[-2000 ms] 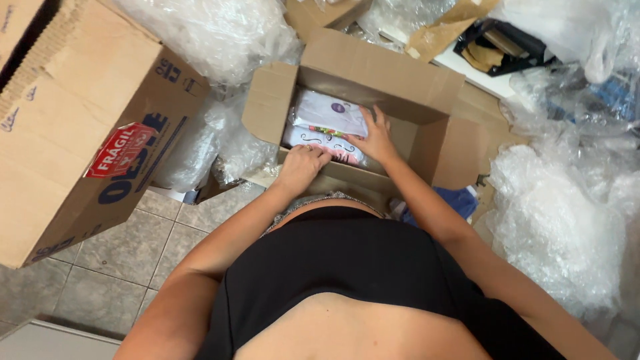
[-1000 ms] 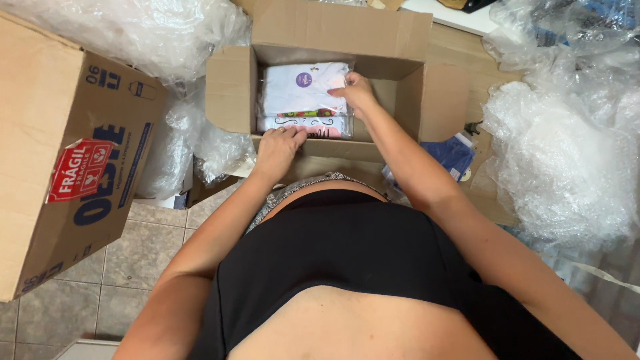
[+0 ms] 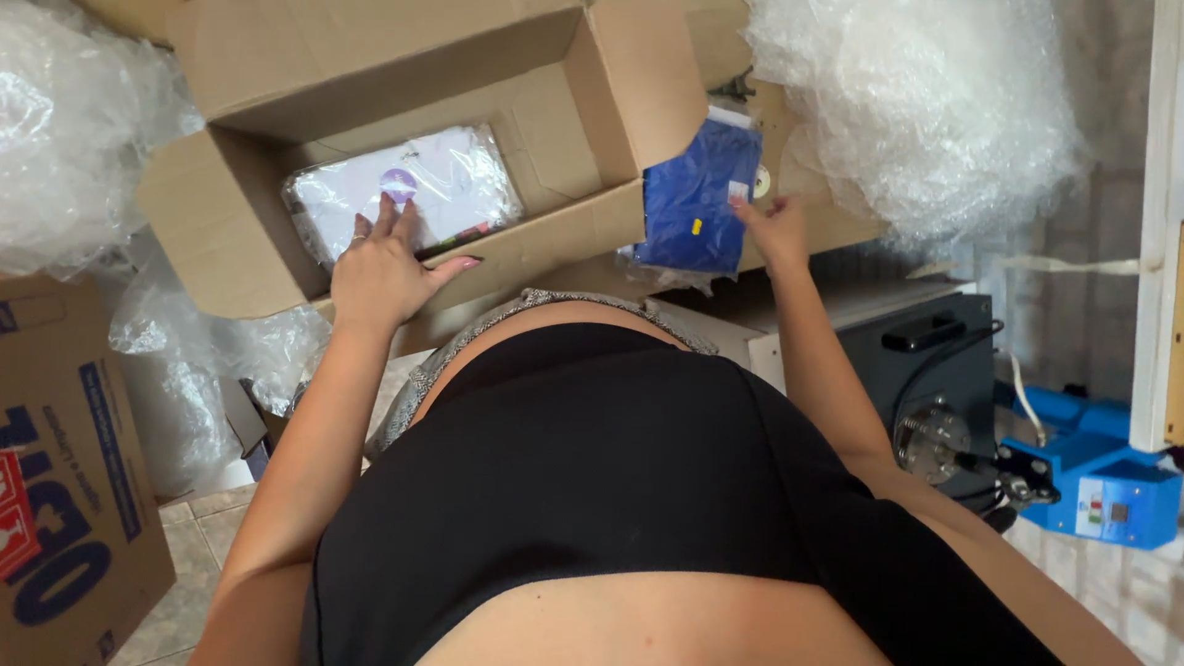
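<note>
Inside an open cardboard box (image 3: 546, 231) lies a white folded item in clear plastic (image 3: 444, 176), with a round purple sticker on top. My left hand (image 3: 384, 264) rests on its near edge, fingertips by the sticker and thumb over the box's near wall. Beside the box's right side is a blue item in a clear plastic bag (image 3: 698, 199), partly under the box flap. My right hand (image 3: 777, 231) is at the bag's right edge, fingers bent near a small white label; whether they pinch it is unclear.
Clear plastic wrap is heaped at the left (image 3: 74, 148) and upper right (image 3: 925, 111). A large printed cardboard box (image 3: 83, 462) stands lower left. At the right are a dark machine (image 3: 934, 388) and a blue device (image 3: 1110, 481).
My right hand has left the white package in the box and moved right to the blue bagged item. My left hand now lies on the white package. The view has shifted right.
</note>
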